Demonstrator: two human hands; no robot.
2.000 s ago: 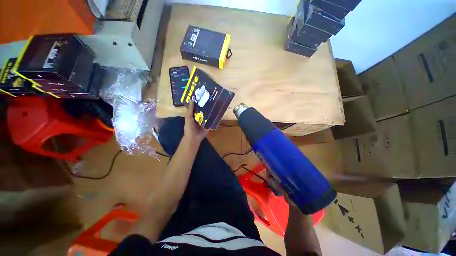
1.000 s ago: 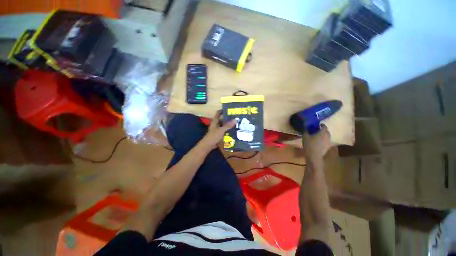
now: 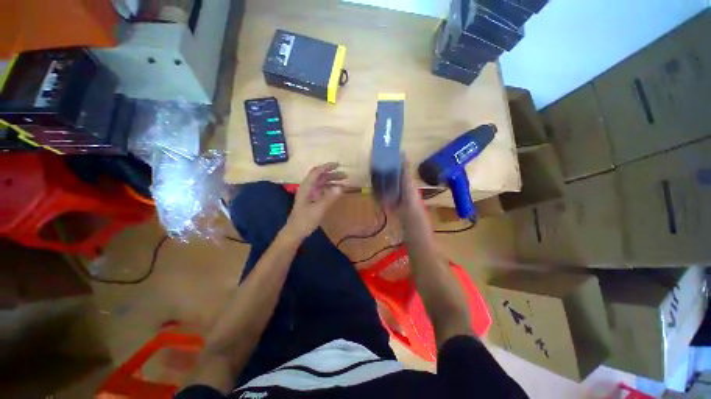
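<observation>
My right hand (image 3: 401, 191) holds a black retail box (image 3: 387, 136) by its lower end over the table's front edge. The box shows a narrow side, with its yellow end pointing away from me; its lower part is blurred. My left hand (image 3: 318, 191) is empty, fingers apart, to the left of the box. The blue heat gun (image 3: 461, 160) lies on the right of the table, nozzle pointing up and right, handle over the front edge. Another black box with a yellow end (image 3: 302, 66) lies farther back on the table.
A smartphone (image 3: 266, 131) lies at the table's left. Dark boxes (image 3: 477, 39) are stacked at the back right. Crumpled clear film (image 3: 178, 175) hangs left of the table (image 3: 351, 39). More boxes (image 3: 62, 101) are at far left, red stools (image 3: 444, 304) below, cartons (image 3: 600, 210) at right.
The heat gun went from my right hand onto the table. The box passed from my left hand to my right and turned from its front to a narrow side. My left hand opened.
</observation>
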